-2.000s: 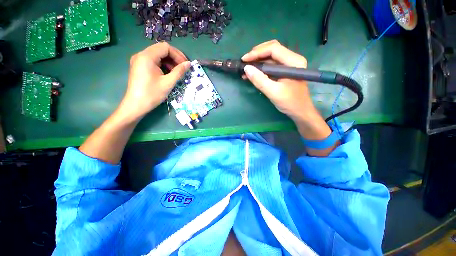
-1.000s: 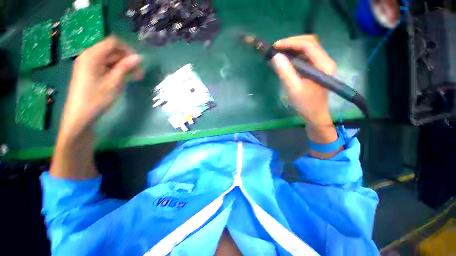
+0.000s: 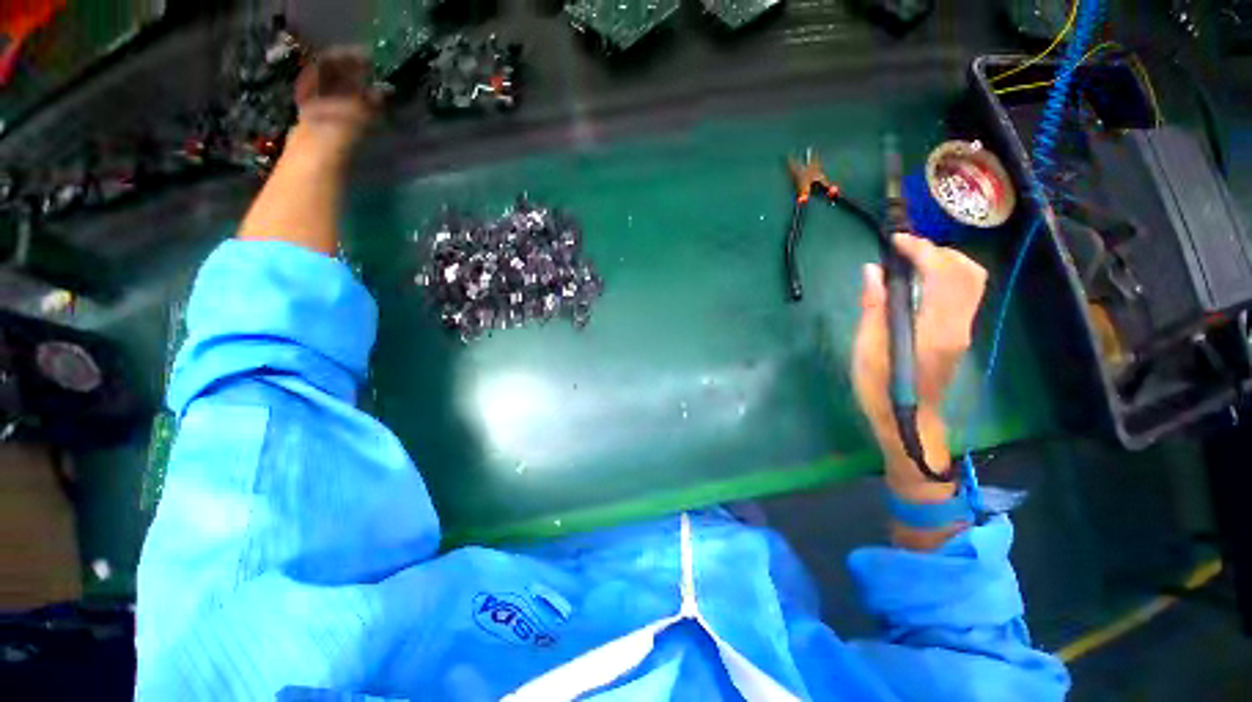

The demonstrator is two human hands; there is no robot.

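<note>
My left hand (image 3: 337,85) is stretched to the far left, blurred, over the dark strip behind the mat. Its fingers are unclear, and I cannot tell whether it holds anything. Circuit boards lie on the strip near it, one (image 3: 474,73) just to its right. My right hand (image 3: 934,322) is closed around the soldering iron (image 3: 899,309), its tip pointing away from me, beside the blue spool (image 3: 969,185). A heap of small black components (image 3: 508,270) lies on the green mat (image 3: 659,412).
Open side cutters (image 3: 813,192) lie left of the spool. A black tray (image 3: 1098,359) with dark items and cables stands at the far right. More boards (image 3: 625,19) lie along the far strip. A blue coiled cord (image 3: 1057,117) hangs over the tray.
The view has shifted towards the far side. My left hand has moved forward to the strip. The whitish board no longer shows on the mat. The iron has turned to point away from me.
</note>
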